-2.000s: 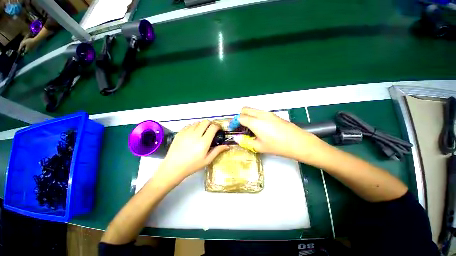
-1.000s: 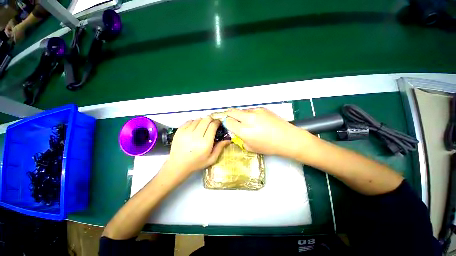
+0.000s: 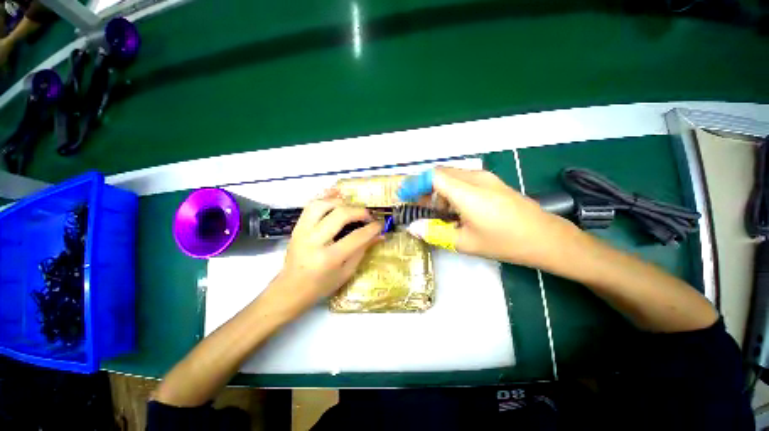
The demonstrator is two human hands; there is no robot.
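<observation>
A hair dryer head with a bright purple ring [image 3: 207,222] lies at the left of the white mat. Its black inner handle frame [image 3: 279,222] runs right into my left hand [image 3: 327,246], which grips it over the gold-brown padded block [image 3: 384,282]. My right hand [image 3: 485,215], with blue and yellow coverings on its fingertips, holds the black ribbed cord end [image 3: 415,214] at the frame's right end. Blue wire shows between the hands. The grey handle tube [image 3: 556,203] lies right of my right hand, partly hidden behind it.
A blue bin [image 3: 114,274] with small black parts [image 3: 61,290] stands at left. A bundled power cord [image 3: 634,204] lies at right, beside a pale-edged tray [image 3: 727,219]. Partly built hair dryers [image 3: 88,84] lie on the green belt [image 3: 472,63]. A person's arm shows at top left.
My hands have moved slightly apart, showing the ribbed cord end and blue wire. More of the black frame shows left of my left hand. The dryers on the belt have shifted left in view.
</observation>
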